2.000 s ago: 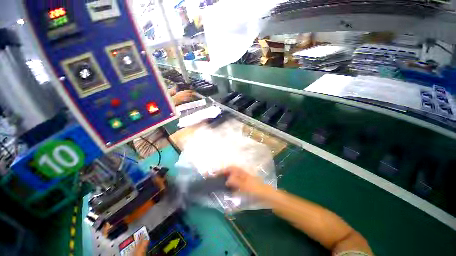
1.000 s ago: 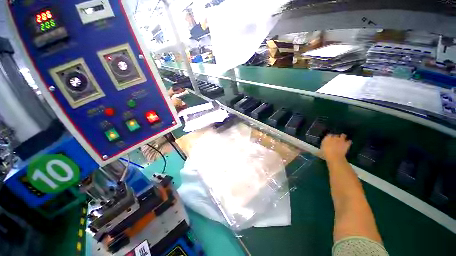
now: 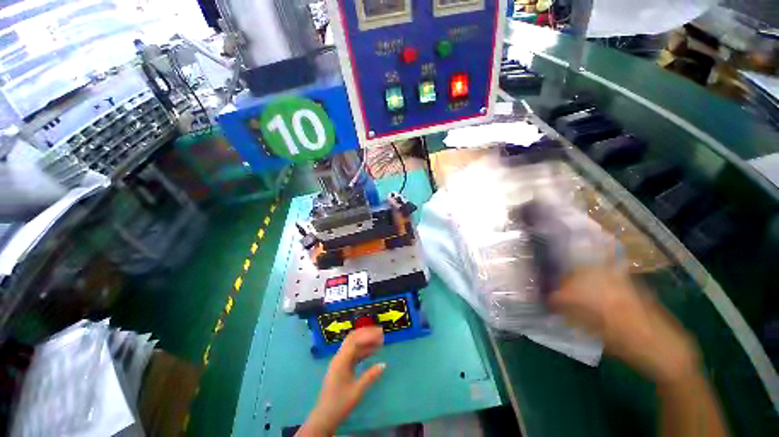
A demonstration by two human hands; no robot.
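Note:
My right hand [image 3: 598, 299] is blurred over the clear plastic film [image 3: 495, 282], at the right, and holds a dark housing [image 3: 542, 247] by its lower end. My left hand [image 3: 350, 375] is in front of the press, fingers apart and empty. Its fingertips are at the red centre of the blue front strip [image 3: 397, 317], between the yellow arrows; contact cannot be told. The fixture [image 3: 363, 243], with orange-brown bed and dark clamp pieces, sits on the grey base plate [image 3: 295, 286] under the press head [image 3: 340, 213]. Whether a part lies in it cannot be told.
The control box [image 3: 418, 68] hangs above right of the press, beside the green "10" sign [image 3: 297, 128]. Dark housings [image 3: 619, 147] stand in a row on the green conveyor at the right. A brown board [image 3: 641, 243] lies under the film. White sheets [image 3: 77, 384] are stacked lower left.
The view has turned left toward the press. My right hand has left the conveyor row and now holds a dark housing over the film. My left hand has come into view at the front strip.

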